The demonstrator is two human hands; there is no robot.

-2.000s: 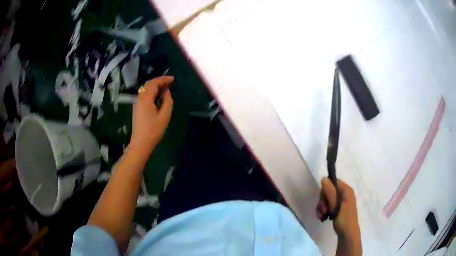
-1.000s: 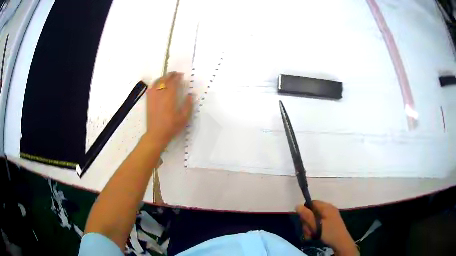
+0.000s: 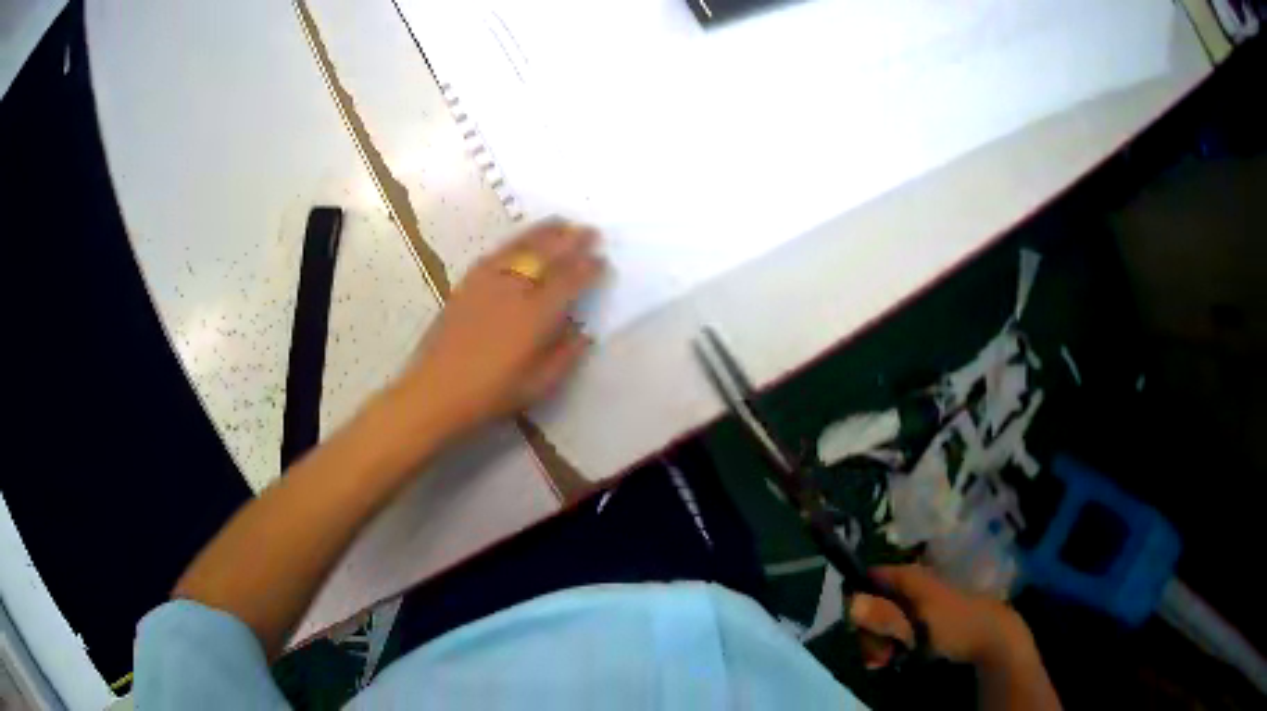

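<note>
The white paper pattern [image 3: 778, 167] lies on the white table [image 3: 778, 313], with short dark marks along its left edge. My left hand [image 3: 507, 327], with a ring, lies over the pattern's near left corner, its fingertips blurred; whether it grips the paper I cannot tell. My right hand [image 3: 924, 625] holds the tailor's shears [image 3: 792, 472] by the handles at the table's front edge. The blades point up and left, slightly apart, with the tips over the table and no material between them.
Dark fabric [image 3: 97, 361] lies at the left, with a narrow dark strip [image 3: 310, 333] beside it. A ragged brown paper edge [image 3: 382, 181] crosses the table. A dark weight [image 3: 736, 11] is cut off at the top. Offcuts [image 3: 959, 458] and a blue plastic object [image 3: 1105, 535] are below right.
The view has turned and shifted. My left hand has moved from the marked side to the pattern's near corner. The shears have moved off the pattern to the table's front edge, still in my right hand.
</note>
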